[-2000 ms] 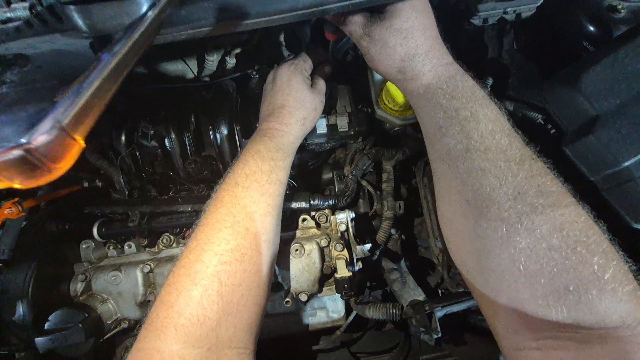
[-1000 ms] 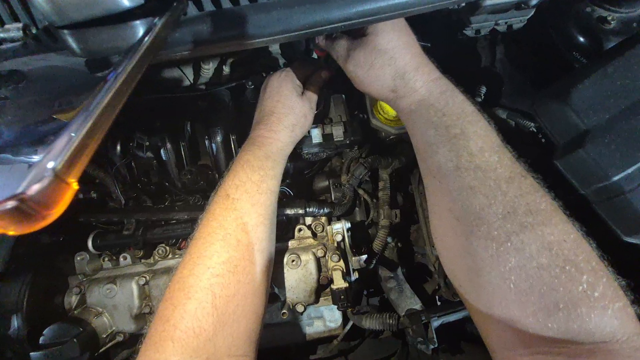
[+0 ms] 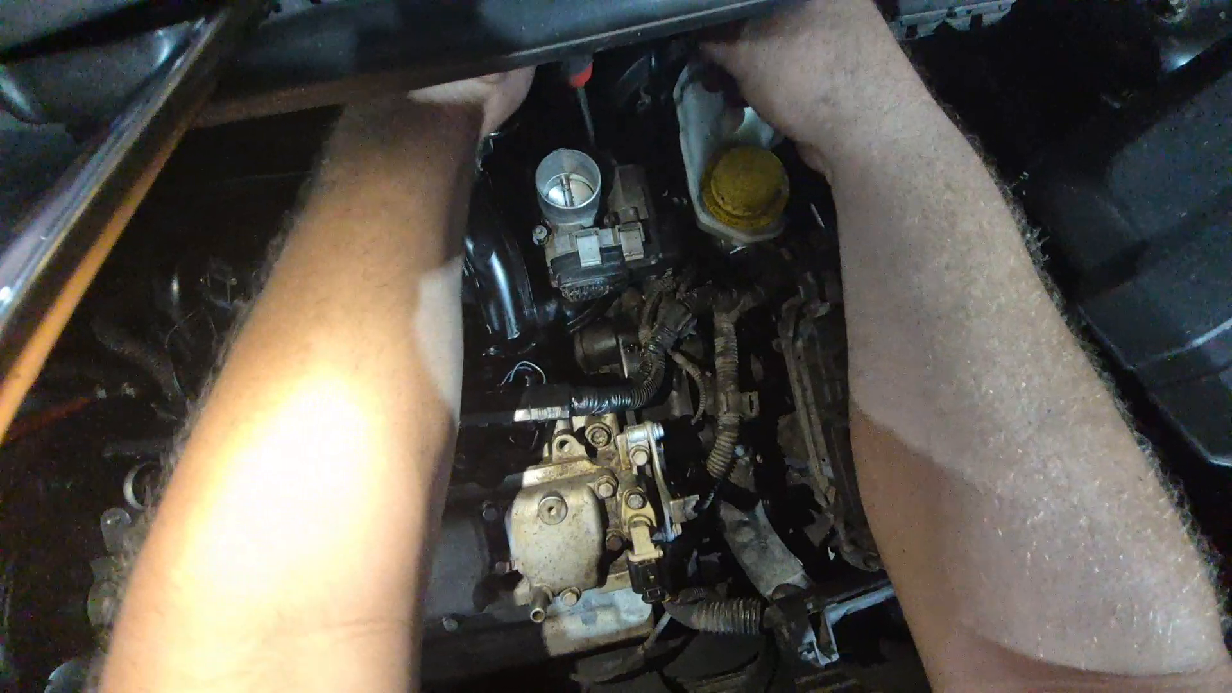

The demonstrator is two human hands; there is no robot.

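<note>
In the head view my left hand (image 3: 481, 94) reaches under the dark cowl edge at the top; its fingers are mostly hidden. Just right of it a screwdriver with a red collar (image 3: 581, 75) points down, its handle out of sight; whether a hand touches it cannot be told. Below its shaft is the open round bore of a throttle body (image 3: 569, 183). At the upper right my right hand (image 3: 760, 63) is behind a pale fluid reservoir (image 3: 707, 125) with a yellow cap (image 3: 745, 186), its fingers largely hidden.
The cowl panel (image 3: 433, 48) crosses the top above both wrists. An orange-edged transparent bar (image 3: 106, 202) slants at the left. Between my forearms lie a corrugated wiring conduit (image 3: 725, 375) and a bolted metal housing (image 3: 556, 525). A black plastic cover (image 3: 1155, 250) is at the right.
My left hand has moved up and left, away from my right hand, and further under the cowl. The throttle body bore and the screwdriver shaft now show.
</note>
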